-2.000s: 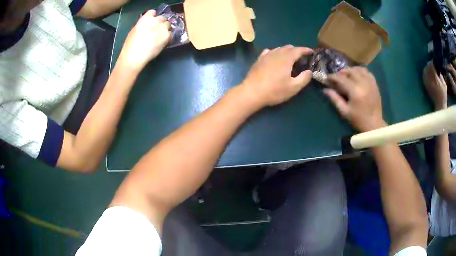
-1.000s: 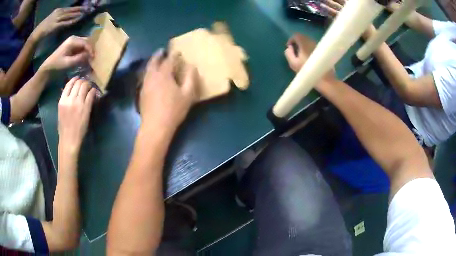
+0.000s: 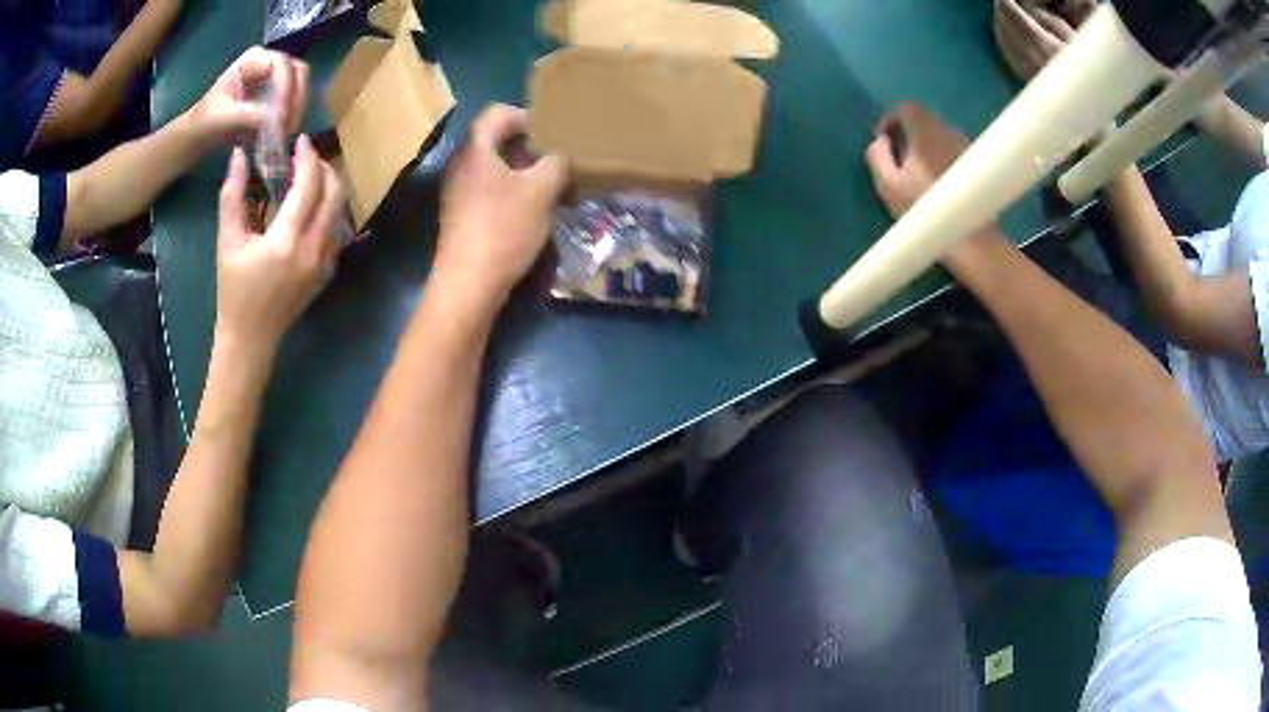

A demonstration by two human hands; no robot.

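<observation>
An open carton (image 3: 713, 244) lies on the green bench in front of me, its brown lid (image 3: 647, 114) standing up at the back. Inside is a shiny clear polybag (image 3: 612, 237) with dark and silvery contents. My left hand (image 3: 498, 209) is at the carton's left side, thumb and finger curled against its back left corner by the lid. My right hand (image 3: 921, 164) is well to the right of the carton, partly behind the cream pole. Its fingers are curled around a dark gap; whether they hold something is unclear.
A cream pole (image 3: 995, 181) slants over my right forearm from the bench edge. At left a neighbour's hands (image 3: 285, 209) hold a small clear item beside another open carton (image 3: 390, 125). Another person's hand (image 3: 1037, 35) is at the top right.
My left hand has moved from over the carton to its left side, uncovering the polybag. The lid now stands squarer to me. Earlier both hands were at the carton; my right hand has since moved away.
</observation>
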